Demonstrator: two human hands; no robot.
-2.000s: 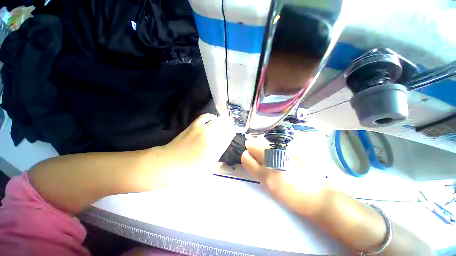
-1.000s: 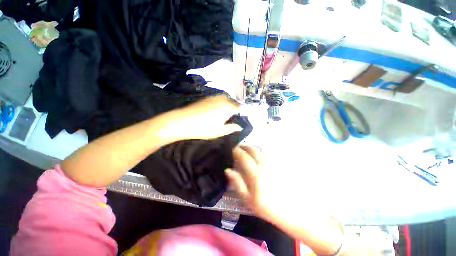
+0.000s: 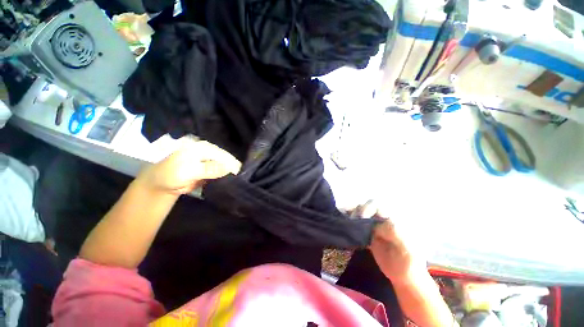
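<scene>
A black garment (image 3: 288,172) hangs over the front edge of the white table, with its doubled band stretched between my hands. My left hand (image 3: 189,167) grips the left end of the band at the table's edge. My right hand (image 3: 389,246) pinches the right end of the band. The fingertips of both hands are partly hidden by the cloth. The white sewing machine (image 3: 410,51) with a blue stripe stands beyond my right hand, and no cloth shows under its needle.
Blue-handled scissors (image 3: 502,147) lie right of the machine. A black garment heap (image 3: 307,32) lies at the far side. A grey housing (image 3: 83,54) and another blue-handled pair (image 3: 82,118) are at the left. A red basket (image 3: 554,306) with scraps is below right.
The garment has left the needle area and moved towards my body. My hands have moved apart, drawing its band out between them. The view has shifted back and left.
</scene>
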